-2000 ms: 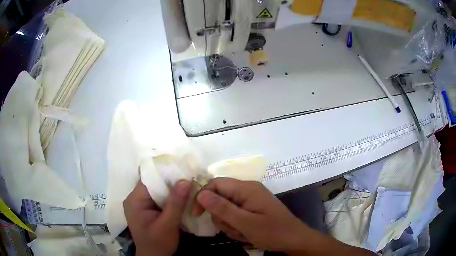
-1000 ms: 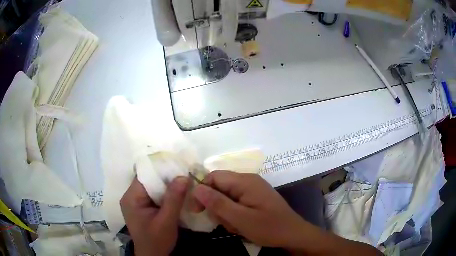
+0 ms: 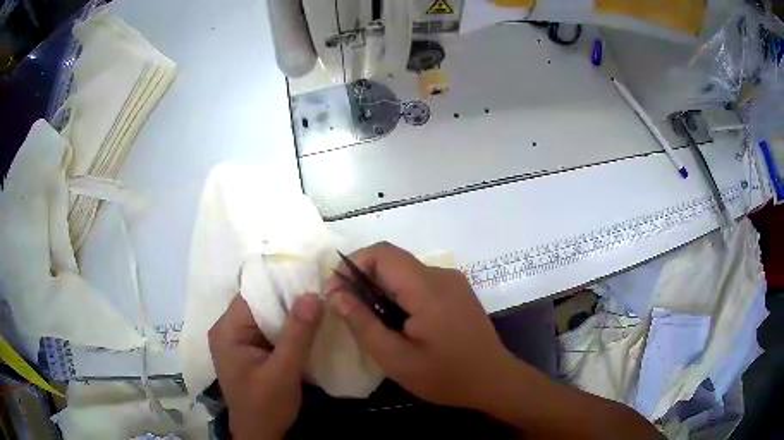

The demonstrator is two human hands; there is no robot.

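Note:
A cream garment piece (image 3: 249,206) lies bunched at the table's front edge, its upper part spread on the white top. My left hand (image 3: 266,361) grips its lower left side, thumb on top. My right hand (image 3: 421,326) holds dark thread snips (image 3: 371,292), blades apart and pointing up and left, while its thumb and fingertips pinch at the cloth beside my left thumb. The exact spot between the fingertips is too small to make out. A small cream piece (image 3: 440,259) shows partly behind my right hand.
The sewing machine bed (image 3: 499,129) is ahead, with a white pen (image 3: 645,120) and metal tweezers-like tool (image 3: 705,172) at right. A cream bundle (image 3: 120,129) and loose cloth (image 3: 39,206) lie left. A printed ruler (image 3: 593,245) runs along the edge; cloth pieces (image 3: 670,344) are heaped lower right.
The dark snips now show clearly in my right hand, blades open. My right hand has moved slightly up and covers more of the small cream piece. My left hand stays on the cloth.

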